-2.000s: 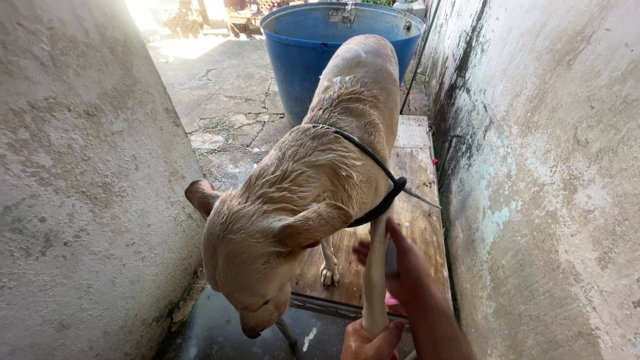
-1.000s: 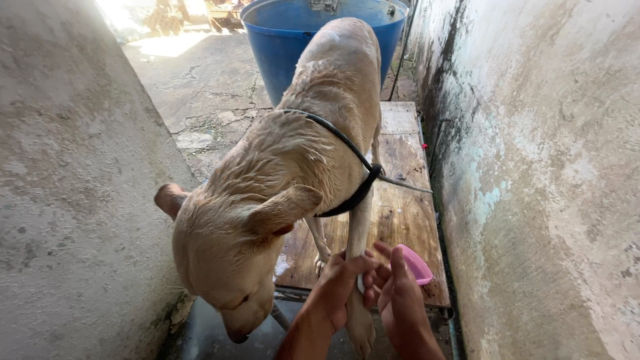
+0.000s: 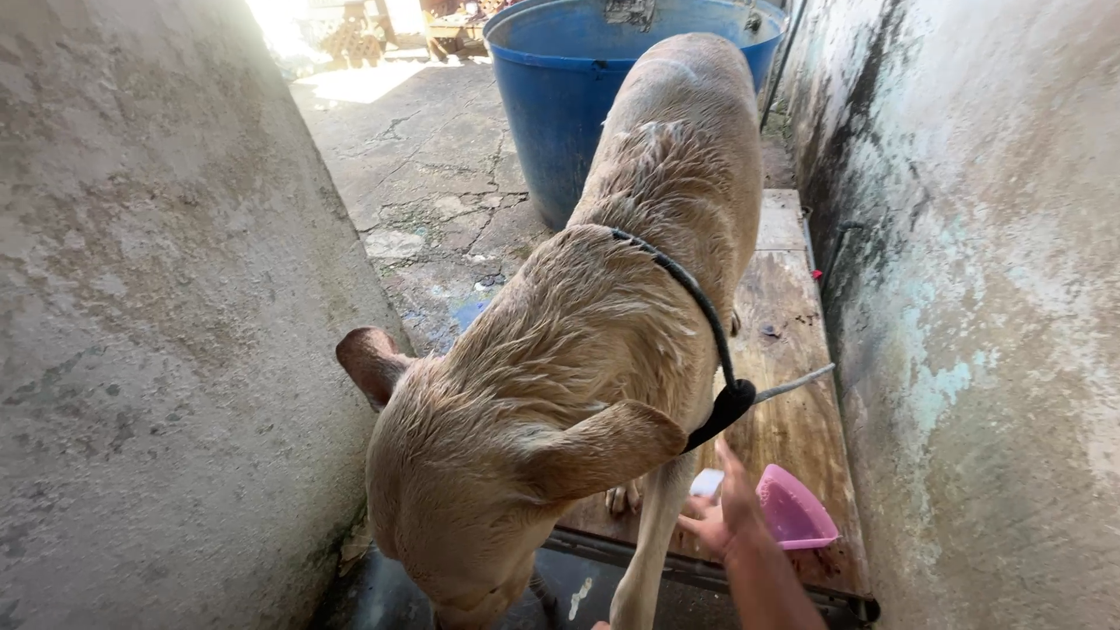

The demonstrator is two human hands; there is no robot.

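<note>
A wet, light tan dog [image 3: 560, 350] stands on a wooden board [image 3: 787, 394] with its head lowered. A dark strap [image 3: 691, 284] circles its neck and shoulder region, with a grey cord [image 3: 794, 383] running off to the right. My right hand [image 3: 724, 507] is beside the dog's front leg [image 3: 652, 542], its fingers spread, slightly blurred. Close behind those fingers is a small white block [image 3: 707, 482]. Only a fingertip of my left hand [image 3: 600, 626] shows at the bottom edge, beside the same leg; its grip is out of view. A pink plastic container [image 3: 794, 512] lies right of my right hand.
Rough, stained walls rise at the left [image 3: 175, 332] and right [image 3: 980, 306]. A large blue tub [image 3: 556, 114] stands behind the dog on cracked concrete paving [image 3: 437, 175]. Below the board's front edge is a dark, wet surface [image 3: 385, 586].
My left hand, on the front leg one second ago, has moved down and is almost wholly out of view. My right hand has moved away from the leg.
</note>
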